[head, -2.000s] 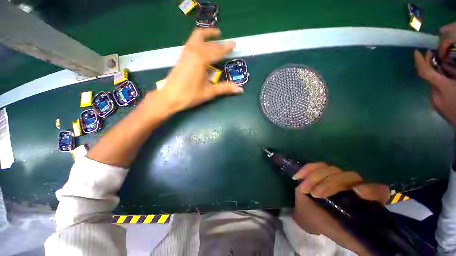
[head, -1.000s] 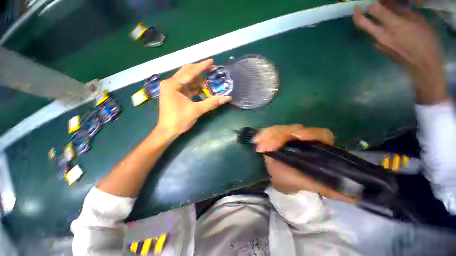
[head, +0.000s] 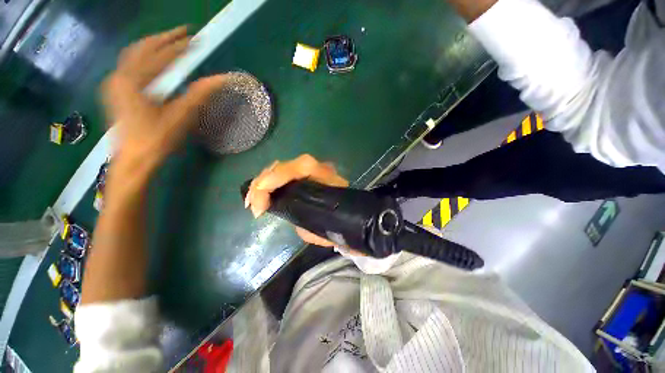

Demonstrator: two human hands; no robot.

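My right hand (head: 299, 191) is closed around the black electric screwdriver (head: 343, 218), whose rear end points right; its bit is not visible. My left hand (head: 146, 109) is blurred, fingers spread, over the pale rail and the left edge of the round screw plate (head: 244, 113). I see nothing held in it. A watch-sized housing (head: 340, 53) with a blue board lies on the green bench right of the plate, with its yellow-and-white battery (head: 305, 57) beside it.
Several blue-and-yellow units (head: 71, 268) lie at the left by the metal bracket. Another unit (head: 74, 127) lies beyond the pale rail (head: 219, 30). Another person's white sleeve (head: 554, 73) reaches in at upper right. A blue bin (head: 631, 315) stands at lower right.
The view has turned right. The housing that was in my left hand is no longer seen there. My left hand has moved to the rail; my right hand still holds the screwdriver.
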